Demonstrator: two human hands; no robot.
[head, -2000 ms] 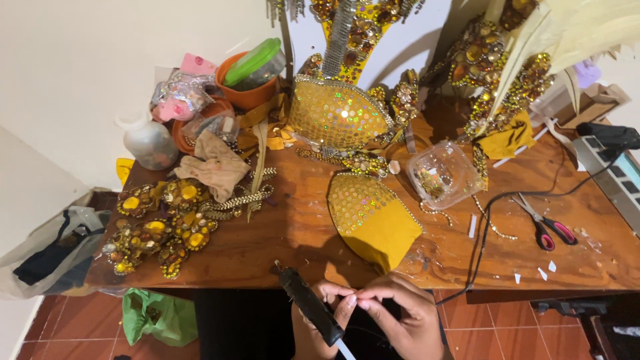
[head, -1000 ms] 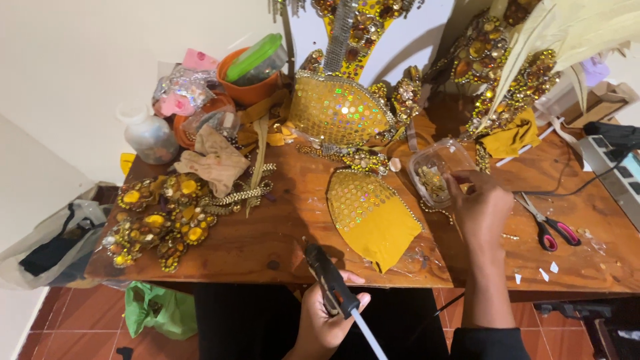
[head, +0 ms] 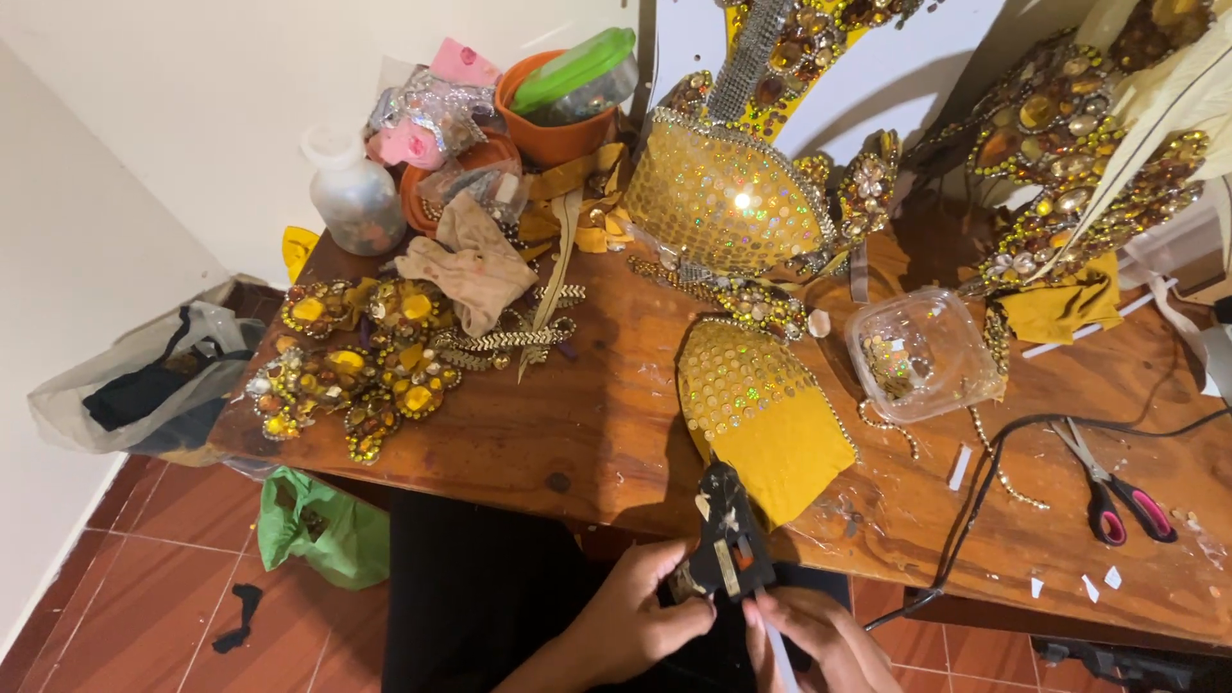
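Note:
My left hand (head: 645, 616) grips a black hot glue gun (head: 729, 539) by its handle. The gun's nozzle points up at the lower left edge of a yellow fabric cup (head: 784, 448), whose upper part is covered in gold sequins. My right hand (head: 818, 635) pinches the white glue stick (head: 778, 654) at the rear of the gun. A clear plastic box (head: 924, 356) of gold sequins lies right of the cup. Behind it stands a fully sequined gold cup (head: 727, 197) with a rhinestone edge.
Scissors (head: 1107, 486) and a black cable (head: 982, 481) lie on the right. Jeweled appliqués (head: 361, 361), beige cloth (head: 472, 260), a white bottle (head: 354, 197) and an orange pot (head: 553, 111) are on the left. Feathers and jeweled pieces (head: 1068, 154) stand at the back right.
My right hand has moved from the plastic box to the glue stick. My left hand has brought the glue gun up to the yellow cup's lower left edge.

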